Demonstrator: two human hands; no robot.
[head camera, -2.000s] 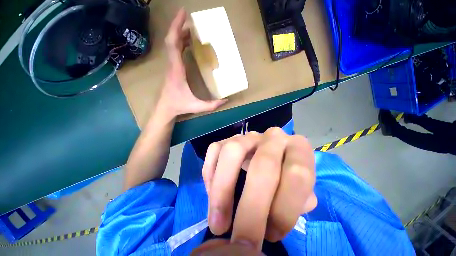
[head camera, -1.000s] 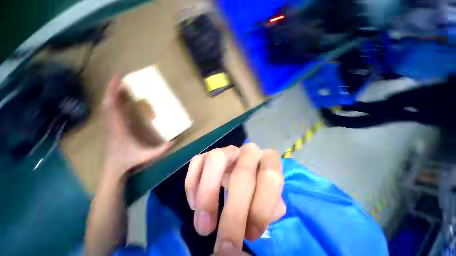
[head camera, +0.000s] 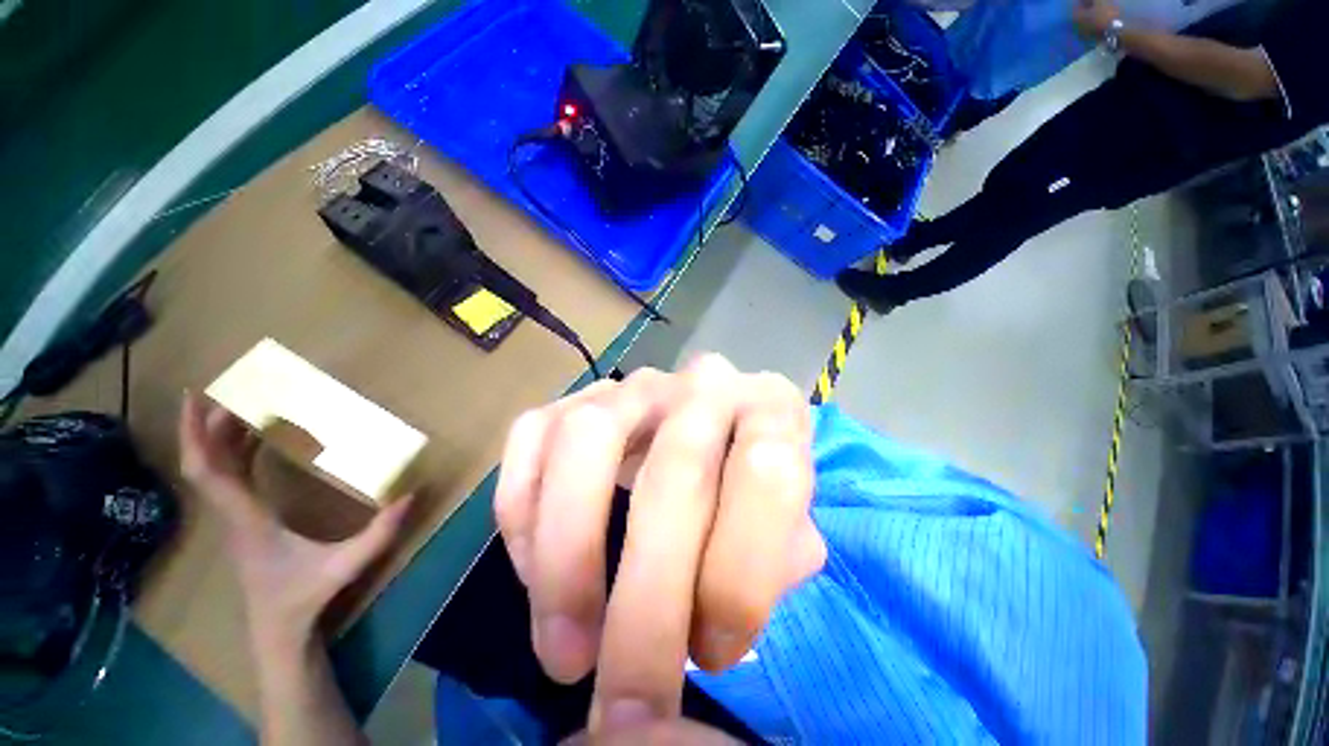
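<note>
The cream-white support block (head camera: 318, 420) stands on the tan mat with its hollow facing me. My left hand (head camera: 289, 539) is around its near side, fingers at the left end and thumb at the right end. My right hand (head camera: 663, 525) is large and close to the camera, bare, with curled fingers pointing down. No object shows in it, but its inside is hidden. A black headset (head camera: 73, 539) lies at the left edge, partly cut off.
The black iron stand (head camera: 408, 248) with its yellow square is on the mat (head camera: 510, 270), solder wire (head camera: 365, 158) at its far end. The blue tray (head camera: 467, 66) holds a black station with a red light. Past the bench are a blue bin (head camera: 816, 219) and a person (head camera: 1079, 131) in dark clothes.
The view has swung right, bringing in the tray, station and person. My left hand stays at the block. My right hand stays curled near the camera.
</note>
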